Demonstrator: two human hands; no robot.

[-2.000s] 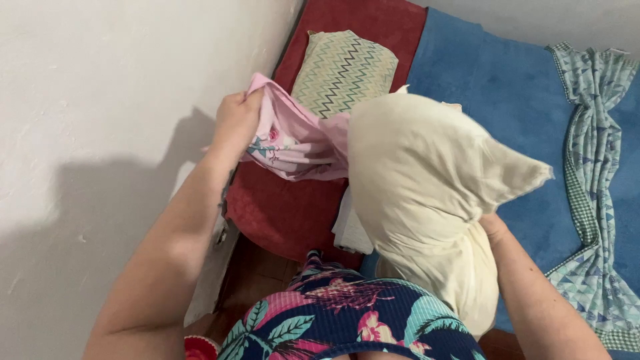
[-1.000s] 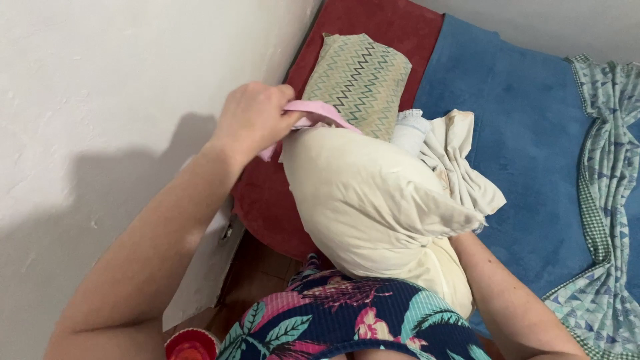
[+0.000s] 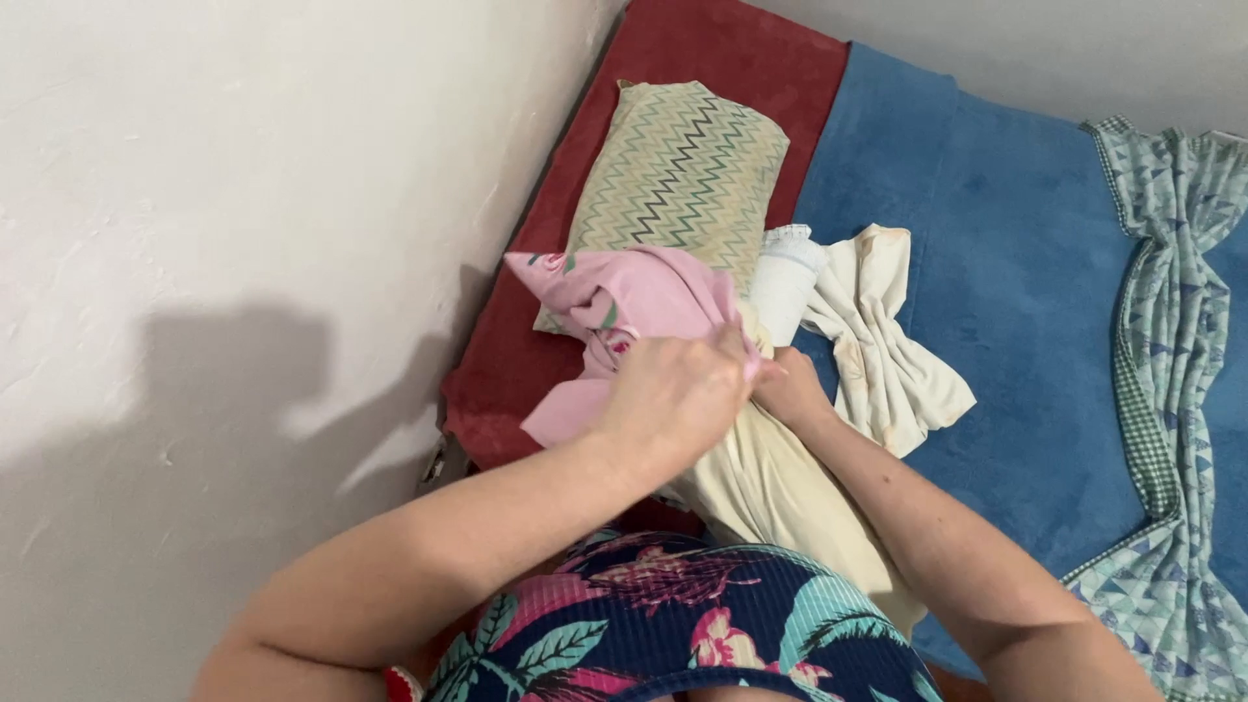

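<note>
A pink floral pillowcase (image 3: 663,292) is gripped at its edge by my left hand (image 3: 678,390), its loose folds spread up and to the left. Close beside it, my right hand (image 3: 790,390) holds the gathered end of a cream pillow (image 3: 780,487), which hangs down against my body. Part of the pillow's upper end is hidden by the pink cloth and my fingers. Just beyond my hands lies a pillow in a zigzag-patterned case (image 3: 682,166). A rolled white cloth (image 3: 783,283) and a crumpled off-white cloth (image 3: 882,351) lie right of my hands.
The bed carries a red cover (image 3: 751,49) at its head and a blue blanket (image 3: 1014,292) farther right. Across the blue lies a bunched green patterned cloth with a gingham edge (image 3: 1170,341). A pale wall (image 3: 244,195) runs along the left side.
My left hand has come right and down to meet my right hand at the cream pillow's end. The pillow now hangs lower, and the rolled white cloth shows more fully.
</note>
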